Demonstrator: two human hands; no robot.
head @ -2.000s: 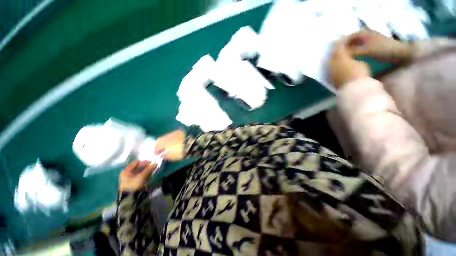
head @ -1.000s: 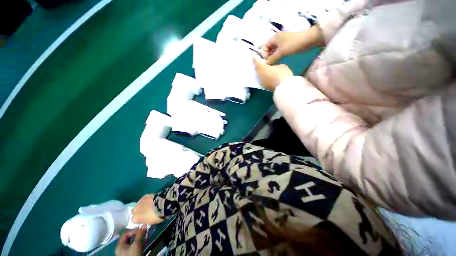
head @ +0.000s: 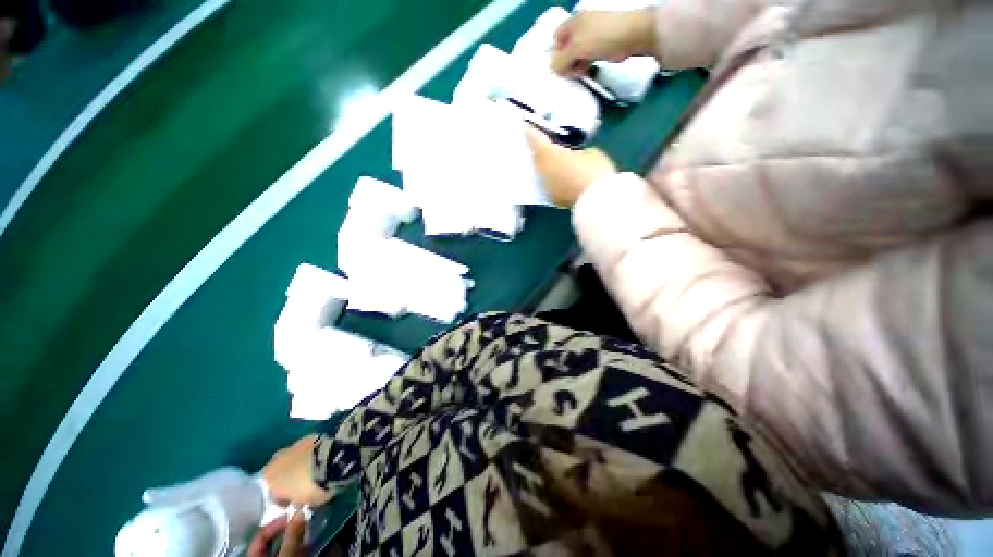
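A white security camera (head: 163, 535) lies on the green bench at the lower left, its rounded head cut by the bottom edge. My right hand (head: 292, 472) grips its mounting base, with the fingertips pointing down. My left hand (head: 281, 535) is just below, cut off by the bottom edge, with fingertips close to the base. A small pale piece shows at the fingertips; whether it is held is unclear.
White cameras (head: 338, 348) lie in a diagonal row up the bench (head: 163, 403). Another person's pale puffy sleeve (head: 675, 261) reaches in from the right. That person's hand (head: 572, 169) holds a white sheet (head: 463, 163) over the row.
The view has swung, so my hands and camera sit lower left. The neighbour's hands have moved apart, one now further up the row. My hands stay at the base.
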